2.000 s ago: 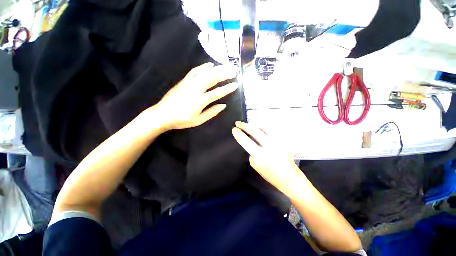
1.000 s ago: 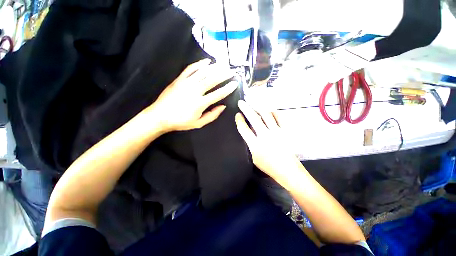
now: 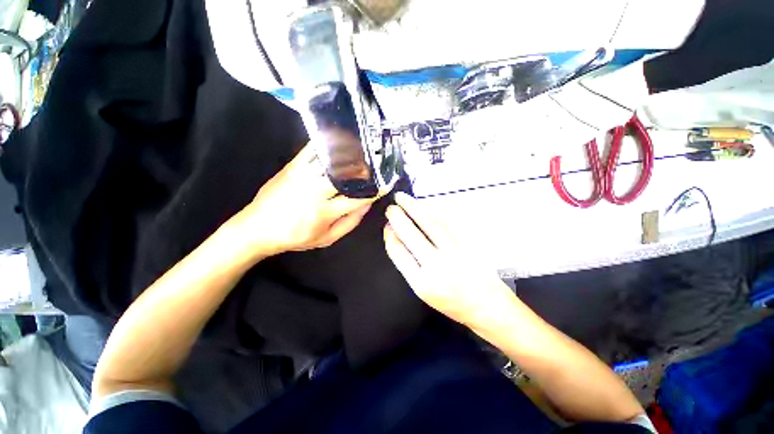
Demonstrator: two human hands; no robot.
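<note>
A large black garment piece [image 3: 170,186] lies heaped at the left and over the lap. My left hand [image 3: 297,212] rests on it with its fingers partly hidden behind the shiny front of the sewing machine [image 3: 475,38]. My right hand [image 3: 429,254] lies at the right edge of the cloth, fingers extended and close together, fingertips just below the needle area. The needle and presser foot [image 3: 392,169] are mostly hidden by the machine's shiny part. Red-handled scissors [image 3: 604,169] lie on the white table to the right, their blades hidden.
The white table [image 3: 543,233] bears a brown tab [image 3: 650,226], a curled dark thread [image 3: 711,212] and small yellow and dark tools [image 3: 721,142]. A black cut piece [image 3: 713,47] lies behind. A blue crate [image 3: 721,381] stands at lower right.
The view has shifted, and the machine head now looks larger and covers my left fingertips. My left hand stays on the cloth; my right hand stays near the cloth edge, having moved upward since the earliest frame.
</note>
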